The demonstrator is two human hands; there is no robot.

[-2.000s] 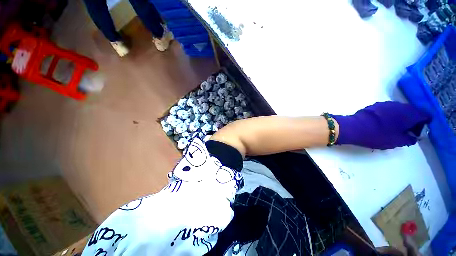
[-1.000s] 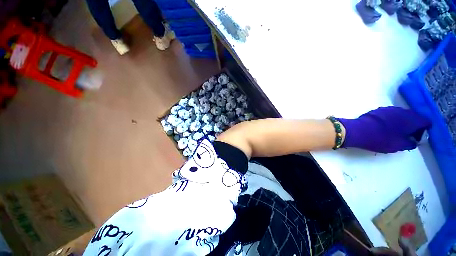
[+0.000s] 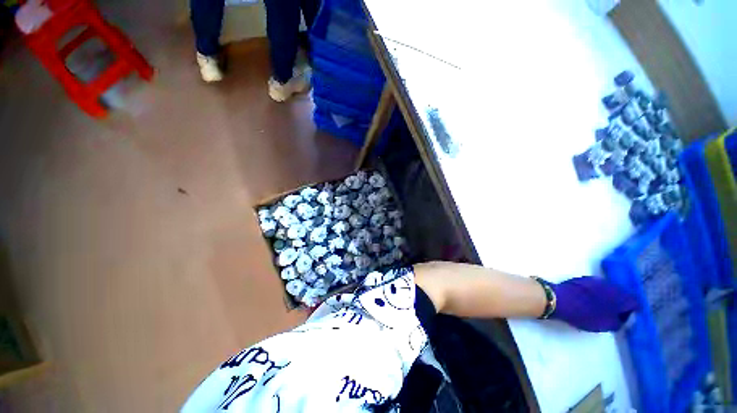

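Note:
My left hand point(image 3: 594, 304), in a purple glove, lies over the white table point(image 3: 517, 210) at the near side of a blue tray point(image 3: 638, 331). Its fingertips meet the tray's edge, and I cannot tell whether they hold anything. Small purple-grey base pieces point(image 3: 667, 290) stand in rows in the tray. A group of assembled figurines point(image 3: 638, 149), purple-grey with white and dark tops, stands beyond the tray. A brown board point(image 3: 594, 402) is cut off by the bottom edge. My right hand is out of the picture.
Blue and yellow trays point(image 3: 718, 185) stand past the blue tray. White and dark pieces point(image 3: 708, 397) show at the bottom right. A carton of round pieces point(image 3: 331, 234) stands below the table, near stacked blue trays point(image 3: 347, 73). A person's legs point(image 3: 283, 40) and a red stool point(image 3: 125, 56) are beyond.
The view has swung, showing more figurines and trays at the right. The red cap and my right hand have left the picture. My gloved hand is still at the tray's edge.

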